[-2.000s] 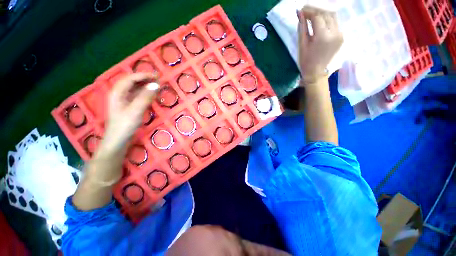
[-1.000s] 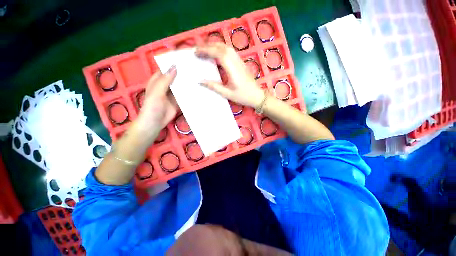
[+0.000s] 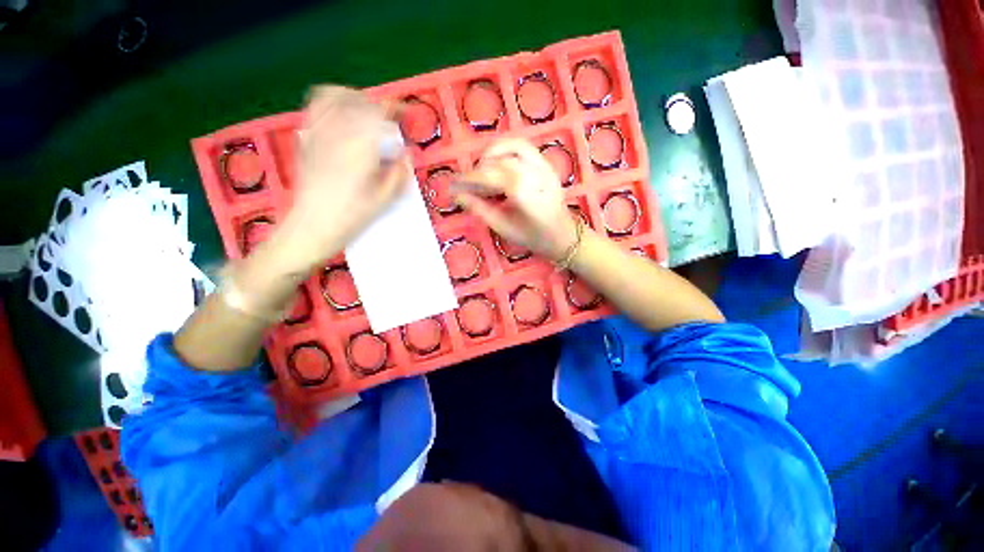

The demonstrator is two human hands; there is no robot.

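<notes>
A plain white strip [image 3: 401,264] lies across the red tray [image 3: 637,162], whose square pockets hold thin dark rings, one in each filled pocket. My left hand [image 3: 351,167] is blurred over the strip's upper end. Something pale shows at its fingertips, and its grip is unclear. My right hand [image 3: 523,199] is above the tray, just right of the strip, with its fingertips pointing left and bent. Whether it pinches anything cannot be told. The hands and strip hide several pockets.
A pile of punched white sheets [image 3: 119,259] lies left of the tray. A small round white-centred piece [image 3: 680,113] lies on the green bench to its right. Beyond are a stack of plain white sheets [image 3: 771,151] and translucent film [image 3: 890,162] over red trays. Another red tray [image 3: 113,474] shows lower left.
Both hands came together over the tray and a white strip appeared there. Since one second ago, the strip has shifted left, and my left hand has moved up to its top end. My right hand is now off it.
</notes>
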